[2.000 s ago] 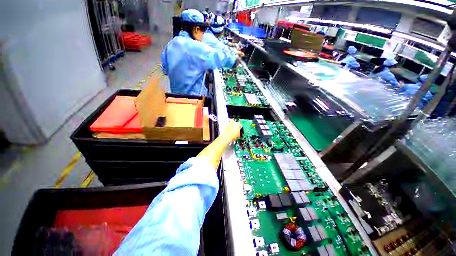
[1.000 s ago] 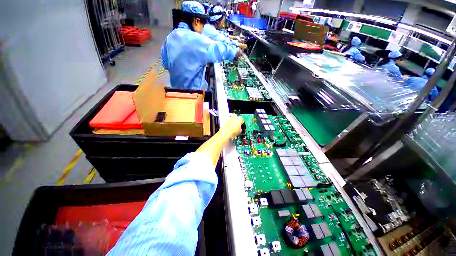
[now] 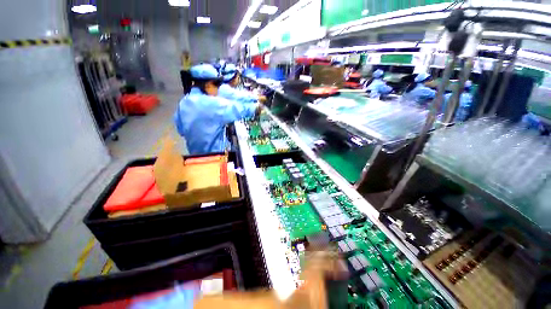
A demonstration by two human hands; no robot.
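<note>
A large green circuit board [image 3: 296, 220] lies on the white-edged line in front of me, with grey square blocks [image 3: 327, 209] and small parts on it. My left hand [image 3: 323, 271] is low in the picture over the board's near part, strongly blurred. Its forearm and blue sleeve come in from the bottom left. A dark brownish blur shows at the fingers; I cannot tell whether it is held or sits on the board. The hand covers the near left part of the board. My right hand is not in view.
Black bins with red sheets [image 3: 130, 187] and an open cardboard box [image 3: 202, 196] stand left of the line. A worker in blue [image 3: 208, 117] stands farther up. On the right are a tan holder with copper-brown parts [image 3: 483, 283], silvery parts, and glossy clear trays [image 3: 489, 157].
My left hand has left the board's far left edge and come back towards me over its near part. The view has tilted up and shifted right. The toroidal inductor is no longer visible.
</note>
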